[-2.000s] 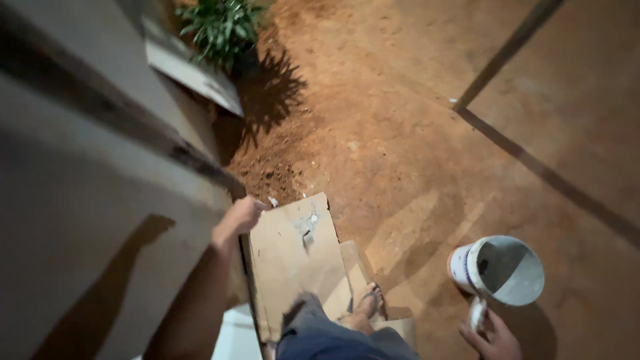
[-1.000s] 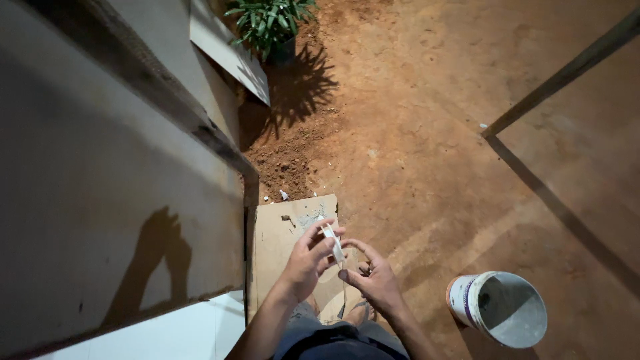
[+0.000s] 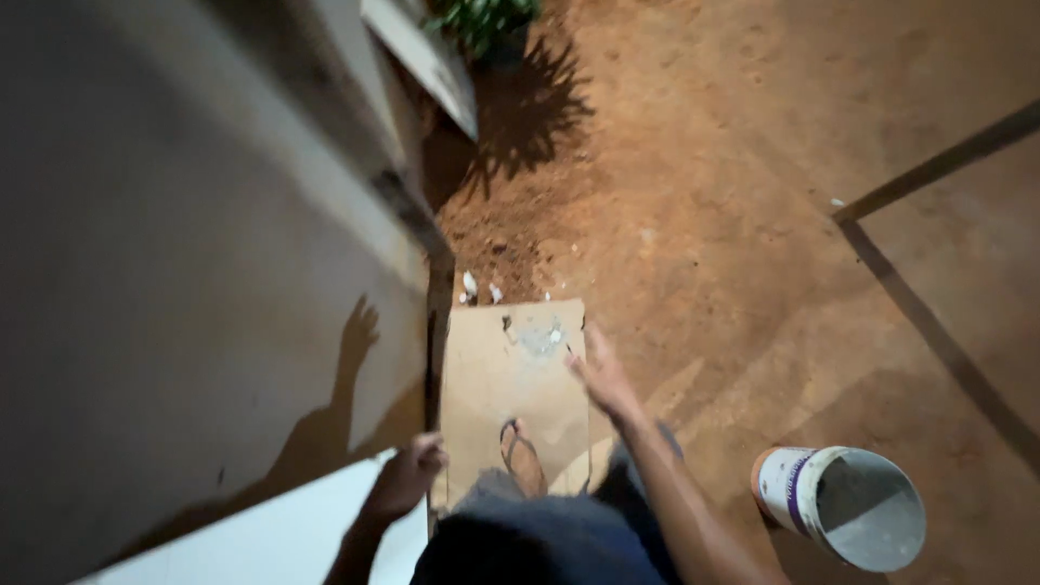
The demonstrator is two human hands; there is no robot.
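My right hand (image 3: pixel 600 375) is held out over the right edge of a flattened cardboard sheet (image 3: pixel 487 382), fingers apart, with nothing seen in it. Low on the left, my left hand (image 3: pixel 416 471) has its fingers curled, near the wall base and a white panel (image 3: pixel 268 528); whether it holds something small cannot be told. On the cardboard lie a grey smear (image 3: pixel 536 340) and small dark bits. My foot in a flip-flop (image 3: pixel 520 451) stands on the sheet. To the right, a white plastic bucket (image 3: pixel 788 487) bearing writing sits tilted in view, grey inside.
A wall (image 3: pixel 203 244) with a wooden post (image 3: pixel 439 309) runs along the left. Small white pieces (image 3: pixel 470 283) lie on the reddish dirt beyond the cardboard. A leafy plant (image 3: pixel 487 20) and a leaning board (image 3: pixel 431 69) are farther off. A pole (image 3: pixel 934 166) meets the ground at right.
One second ago my hands were together over the cardboard, handling a small white thing; now they are apart, the left lower by the white panel. Two seconds ago my right hand was by the bucket.
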